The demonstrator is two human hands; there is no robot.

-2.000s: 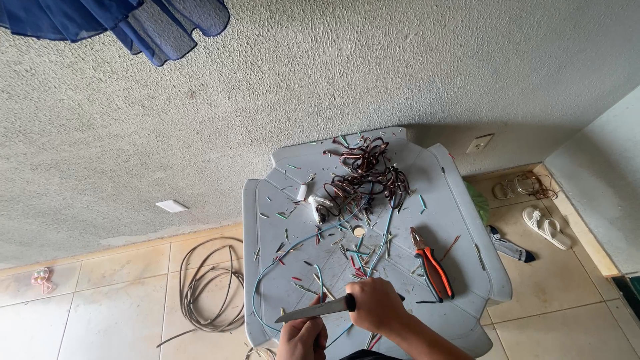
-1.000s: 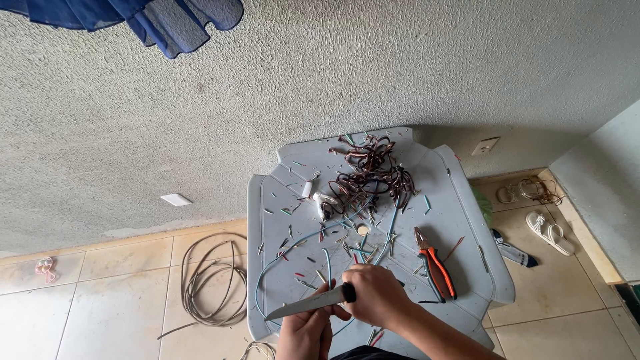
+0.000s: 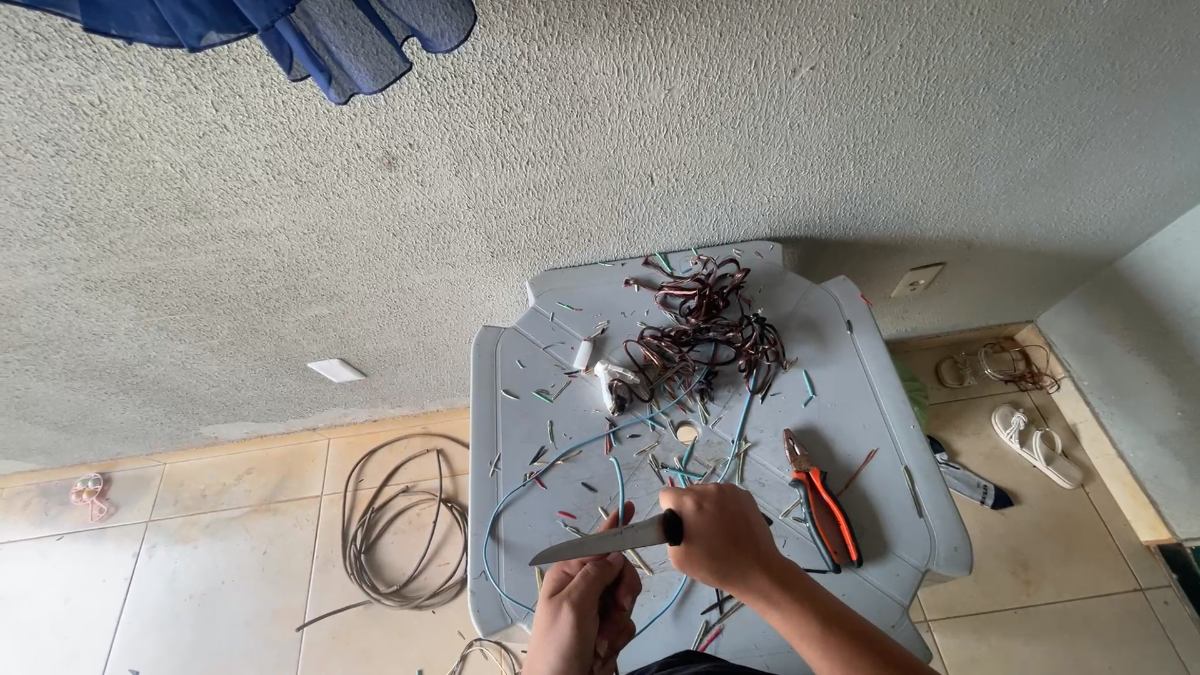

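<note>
A knife (image 3: 605,543) with a dark handle is gripped in my right hand (image 3: 717,534), its blade pointing left across the fingers of my left hand (image 3: 589,600). Those left fingers pinch a blue insulated wire (image 3: 619,487) just by the blade. More of the blue wire loops over the grey plastic table (image 3: 923,469). A tangle of dark brown wires (image 3: 698,347) lies toward the far side, beside a white plastic piece (image 3: 614,380) and a white cylinder (image 3: 584,353). Combination pliers (image 3: 823,506) with orange and black handles rest right of my right hand. Short insulation scraps (image 3: 680,473) are scattered around.
A coil of grey cable (image 3: 405,525) lies on the tiled floor at left. Right of the table are a white sandal (image 3: 1036,445), a sock (image 3: 970,476) and a wire coil (image 3: 1017,366). The textured wall (image 3: 562,141) stands behind the table, with blue cloth hanging at upper left.
Both hands stay close together near the table's front edge, with the knife still in my right hand. The exact movement of the blade along the wire cannot be told.
</note>
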